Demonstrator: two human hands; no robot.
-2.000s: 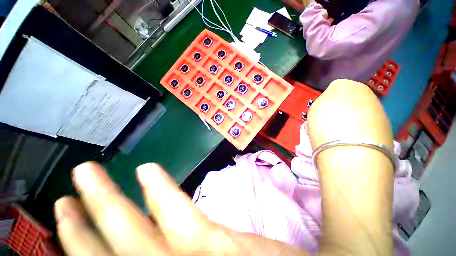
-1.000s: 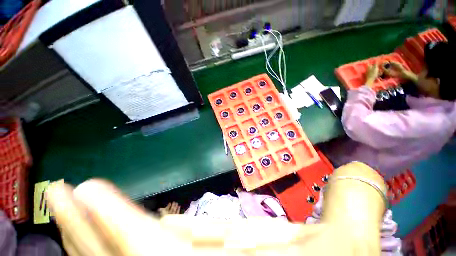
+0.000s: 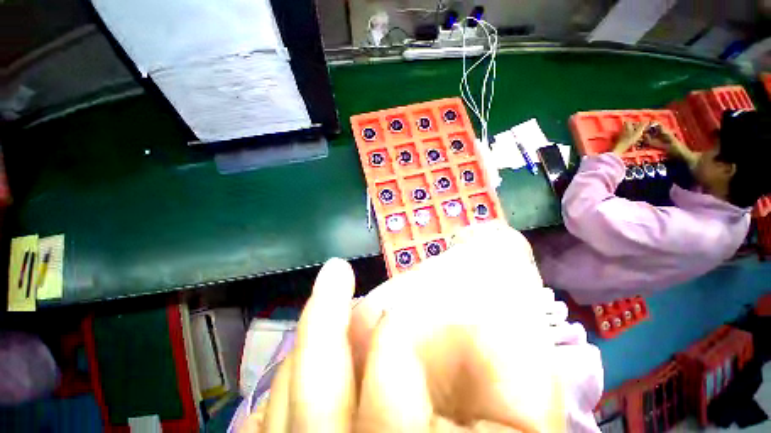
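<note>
My right hand (image 3: 431,355) is very large, close to the camera, blurred and overexposed. Its fingers are curled, and nothing can be made out in it. A pink sleeve (image 3: 575,359) shows at its right. An orange tray (image 3: 429,139) with square pockets lies on the green bench behind the hand. Round discs with dark centres (image 3: 406,156) sit in its visible pockets; a few look whiter (image 3: 424,216). The hand hides the tray's lower edge and lower right pockets. My left hand is not in view.
A black-framed board with white sheets (image 3: 245,93) stands at upper left. White cables (image 3: 478,76), papers (image 3: 511,148), a pen and a dark phone (image 3: 554,165) lie right of the tray. A person in pink (image 3: 630,211) handles small parts at right. Yellow papers with pens (image 3: 35,271) lie far left.
The view has turned and levelled. My right hand has gone from spread fingers to curled ones and now covers the tray's lower edge. The small hand seen at the bench edge is out of view.
</note>
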